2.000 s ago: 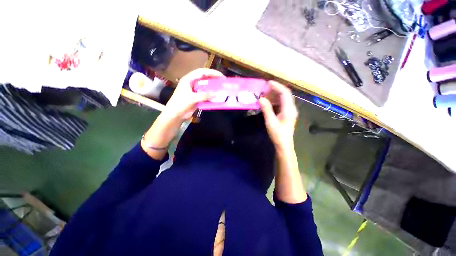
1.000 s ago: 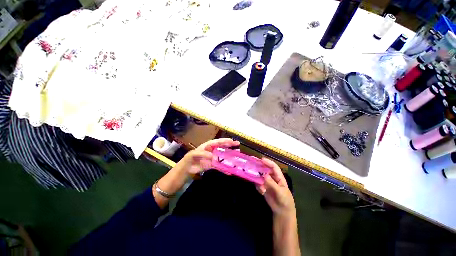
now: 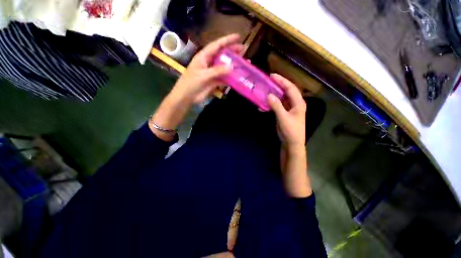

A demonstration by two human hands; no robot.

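The bright pink glasses case [image 3: 247,80] is held above my lap, tilted down to the right. It looks closed, and no glasses can be made out. My left hand [image 3: 204,73] holds its upper left end, with the index finger raised along the top edge. My right hand [image 3: 289,107] grips its lower right end between thumb and fingers. Both hands are bare and slightly blurred.
The white table's edge with yellow measuring tape [image 3: 349,70] curves past at right. The grey-brown mat [image 3: 374,38] holds snips [image 3: 409,75] and small dark metal pieces. An open drawer holds a white roll [image 3: 173,43]. White floral cloth [image 3: 55,17] hangs upper left above striped cloth [image 3: 50,60].
The glasses visible on the pink case two seconds ago no longer show. The case has tilted more steeply. The view has swung down, so the phone, thread cones and pincushion are out of frame.
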